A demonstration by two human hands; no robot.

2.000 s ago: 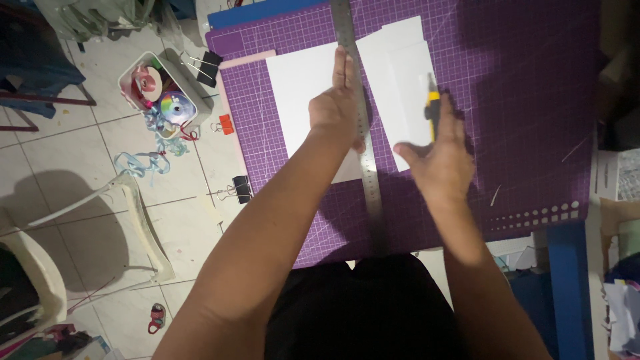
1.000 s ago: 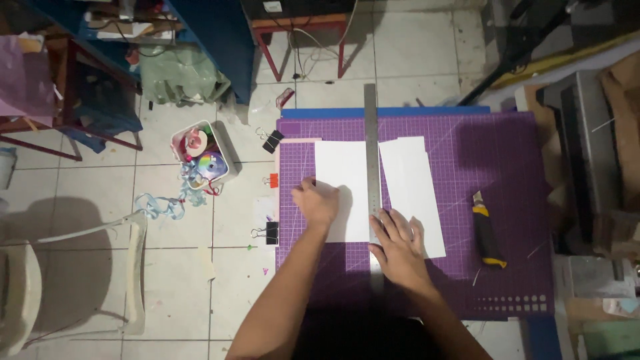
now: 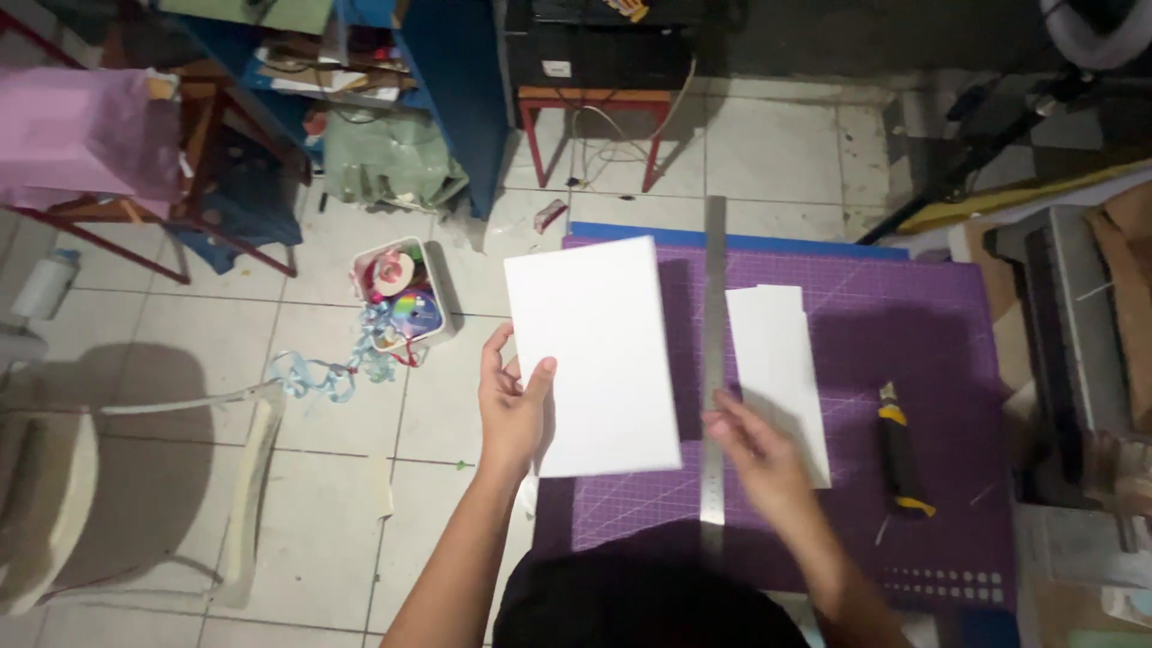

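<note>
My left hand (image 3: 515, 409) grips the left edge of a white rectangular sheet or board (image 3: 598, 360), thumb on top, raised over the left part of the purple cutting mat (image 3: 621, 522). A steel ruler (image 3: 714, 342) lies lengthwise on the mat. My right hand (image 3: 760, 441) is at the ruler's right side, fingers slightly spread; whether the fingertips touch it I cannot tell. White paper strips (image 3: 778, 360) lie to the ruler's right, partly behind my right hand. Farther right on the mat rests a black and yellow utility knife (image 3: 903, 454).
A white basket (image 3: 441, 319) of ribbon rolls stands on the tiled floor left of the mat, light blue ribbon (image 3: 310, 376) spilling out. A chair (image 3: 252, 495) is at lower left. A red-legged stand (image 3: 594, 97) and blue shelf unit (image 3: 459, 99) are beyond; boxes and boards line the right.
My left hand has lifted the white sheet off the mat, where it lay left of the ruler. My right hand has risen from the ruler. The knife, in my right hand two seconds ago, now lies down.
</note>
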